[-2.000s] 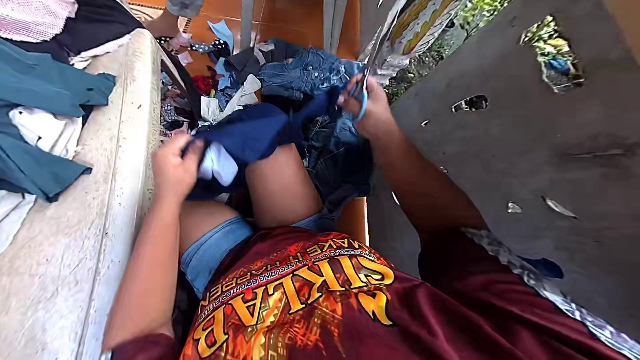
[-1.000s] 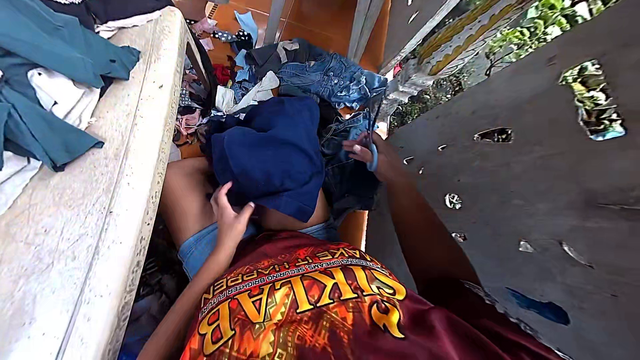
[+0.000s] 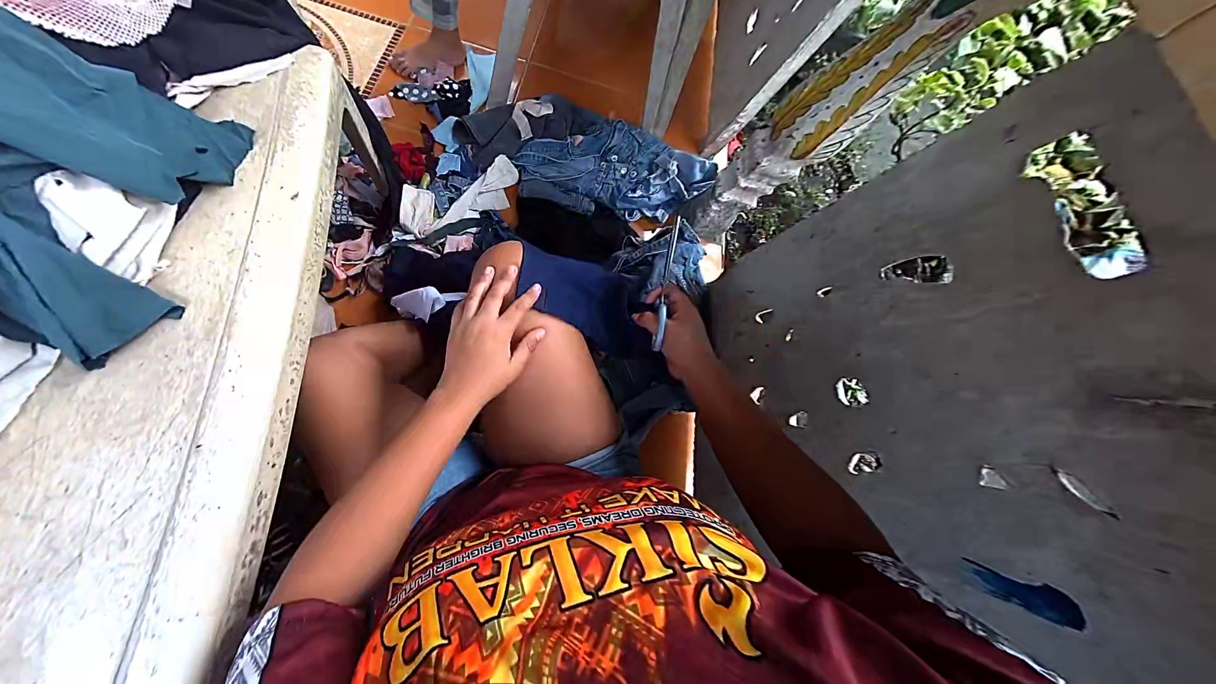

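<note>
My left hand (image 3: 491,344) lies flat with spread fingers on my bare knee and holds nothing. A dark blue cloth (image 3: 579,294) hangs over the far side of that knee, between my two hands. My right hand (image 3: 679,332) grips a pair of scissors (image 3: 660,318) by the light blue handles, with the blades pointing away from me. The scissors are beside the right edge of the blue cloth; whether the cloth is also pinched there I cannot tell. Beyond my knees, blue denim garments (image 3: 608,166) lie heaped on the tiled floor.
A pale stone bench (image 3: 228,285) runs along the left, bearing a teal garment (image 3: 104,114) and a white cloth (image 3: 104,223). Fabric scraps (image 3: 465,204) litter the floor. A grey wall with holes (image 3: 950,380) stands close on the right. Another person's bare foot (image 3: 429,52) is at the top.
The dark blue cloth, spread over my lap one second ago, now lies over the far side of my knee. My left hand has moved from the cloth's near edge onto the bare knee.
</note>
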